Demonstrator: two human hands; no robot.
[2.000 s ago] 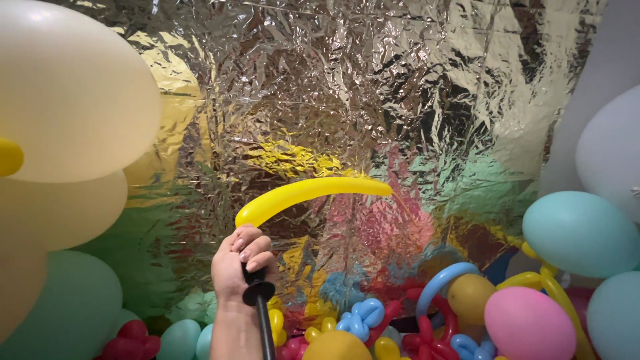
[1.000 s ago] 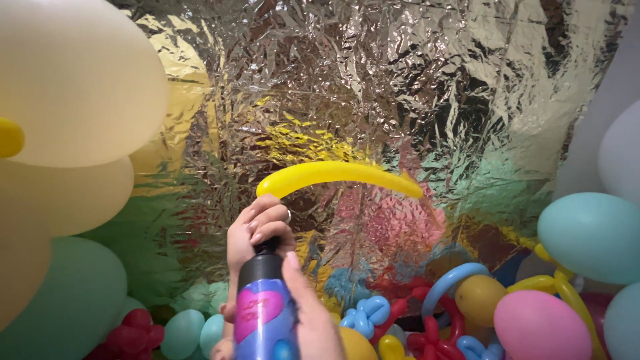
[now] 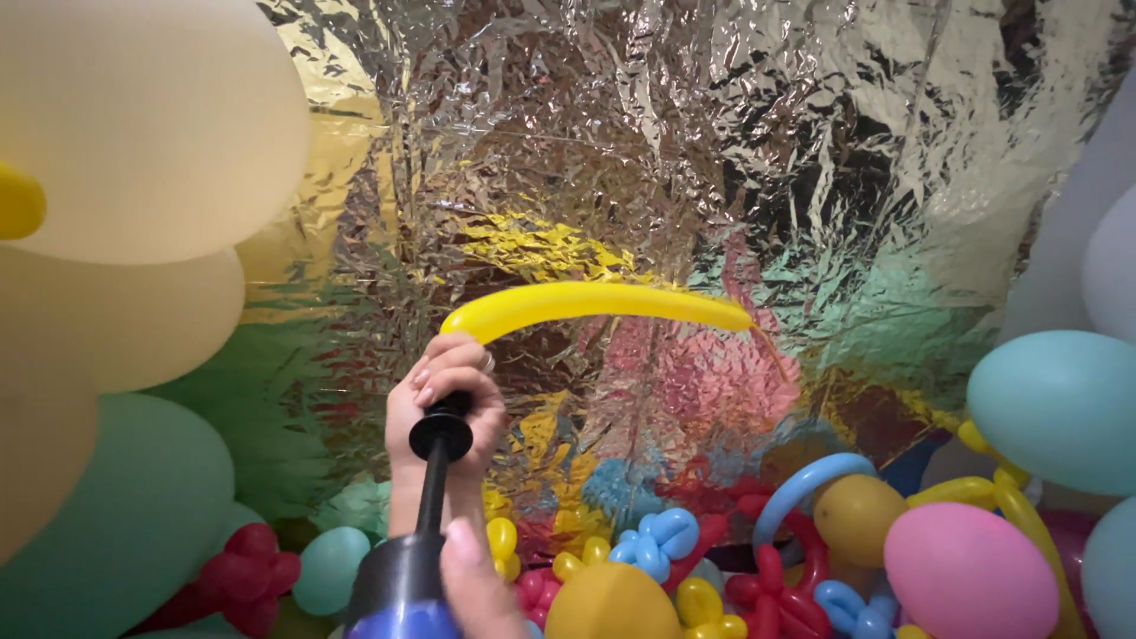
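Note:
A long yellow modelling balloon [image 3: 595,306], partly inflated, arches to the right from my left hand [image 3: 453,399], with a thin uninflated tip at its far end. My left hand holds the balloon's near end together with the black nozzle end [image 3: 441,432] of a hand balloon pump. From there a black rod runs down to the pump's black and blue body [image 3: 399,581]. At the bottom edge my right hand [image 3: 484,577] is around the pump body; only its thumb side shows, and its fingers are hidden.
Crinkled reflective foil [image 3: 639,177] hangs in front. Large cream balloons [image 3: 142,124] and a green balloon [image 3: 151,506] bulge at left. Teal [image 3: 1056,413], pink [image 3: 972,568] and mustard balloons [image 3: 612,608] stand at right and below, among twisted blue balloons [image 3: 657,541] and red ones [image 3: 781,595].
The yellow balloon looks longer than two seconds ago. The pump body, close against my left hand one second ago, is now lower with the rod exposed. My right hand has moved down with it.

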